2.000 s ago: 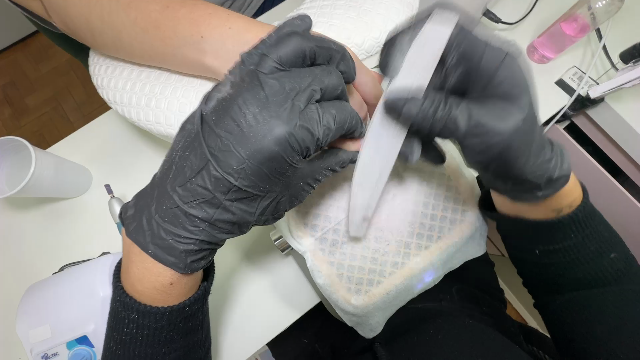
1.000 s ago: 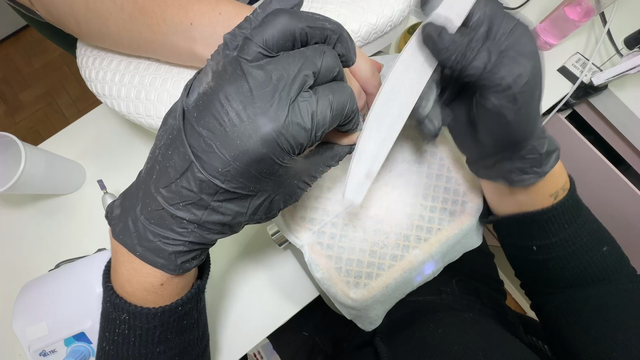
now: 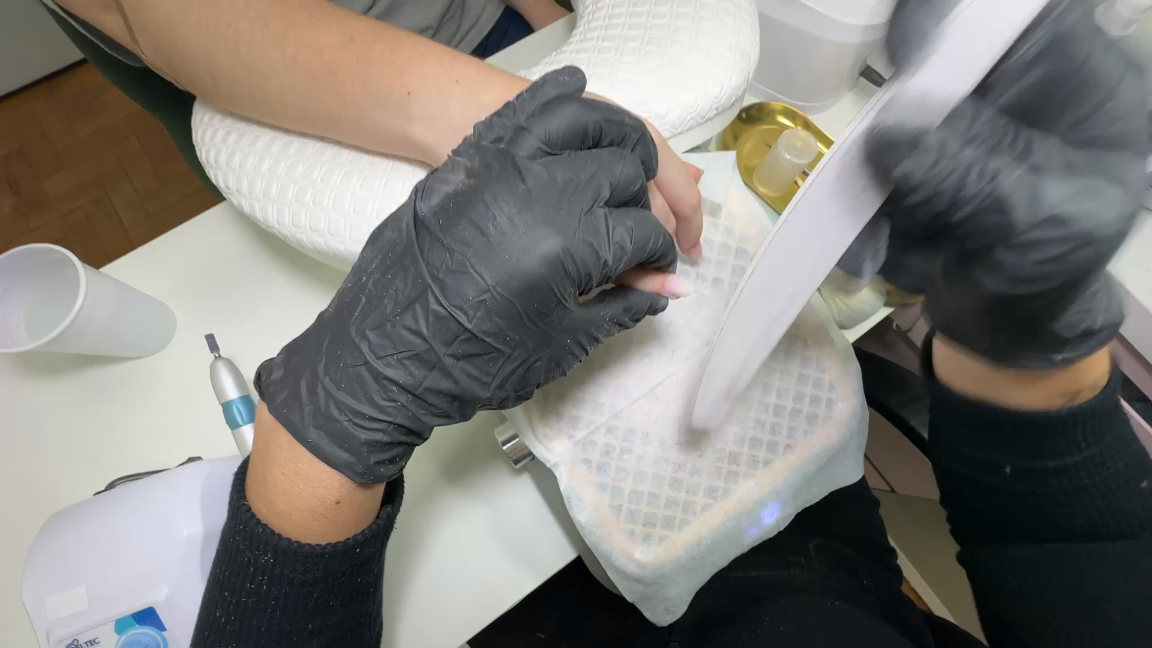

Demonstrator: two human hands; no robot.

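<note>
My left hand (image 3: 486, 270), in a black glove dusted with fine powder, grips a finger of another person's hand (image 3: 670, 193). That finger's nail (image 3: 677, 286) sticks out between my gloved fingertips. My right hand (image 3: 1008, 180), also black-gloved and motion-blurred, holds a long white nail file (image 3: 810, 225) that slants down to the left. The file's lower end is over a covered dust collector (image 3: 684, 477), apart from the nail. Thin white cloth covers the collector's grid, and a bluish light shows at its front edge.
The other person's forearm lies on a white textured armrest (image 3: 297, 180). At left are a translucent cup (image 3: 99, 306), a nail drill handpiece (image 3: 233, 396) and a white device (image 3: 135, 540). A gold tray (image 3: 765, 126) with a small clear container (image 3: 786, 160) stands behind the file.
My right hand and the file have moved away from the held finger, toward the right. The gold tray and more of the other person's fingers now show. My left hand keeps its hold.
</note>
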